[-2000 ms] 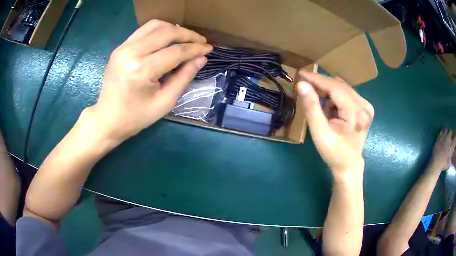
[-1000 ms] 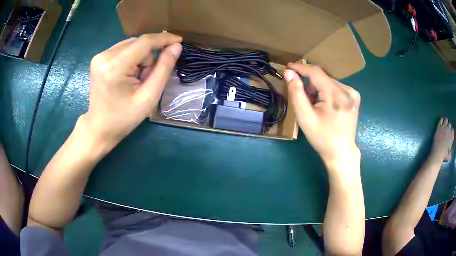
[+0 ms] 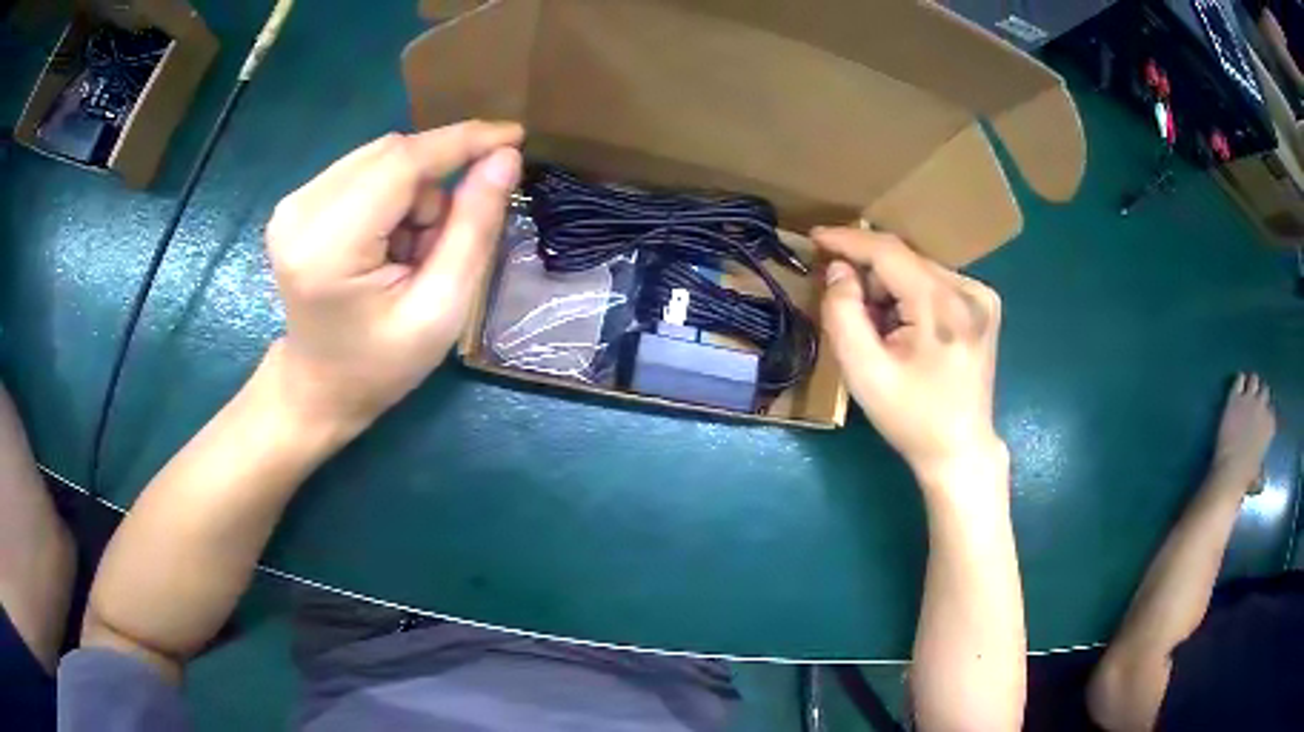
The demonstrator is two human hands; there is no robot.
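Observation:
An open brown cardboard box (image 3: 658,402) lies on the green bench, its lid (image 3: 715,93) tipped back. A thick black coiled cable (image 3: 644,222) runs along its back. A clear plastic bag (image 3: 558,308) is front left inside. A black power adapter (image 3: 695,372) with a pale plug piece (image 3: 677,306) is front right, with a thinner black coil (image 3: 772,322) behind and beside it. My left hand (image 3: 372,272) pinches the box's left end with thumb and forefinger. My right hand (image 3: 915,336) pinches its right end wall. The exact contact under the fingertips is partly hidden.
Another open box (image 3: 140,136) with black items stands at the far left. A black cable (image 3: 165,243) with a pale joint crosses the bench there. Black equipment with red and white connectors (image 3: 1161,107) is at the upper right. People's arms show at both sides, one at right (image 3: 1194,529).
Compared with two seconds ago, my left hand has moved from over the coiled cable to the box's left end. The right hand stays at the right end. The view has shifted slightly.

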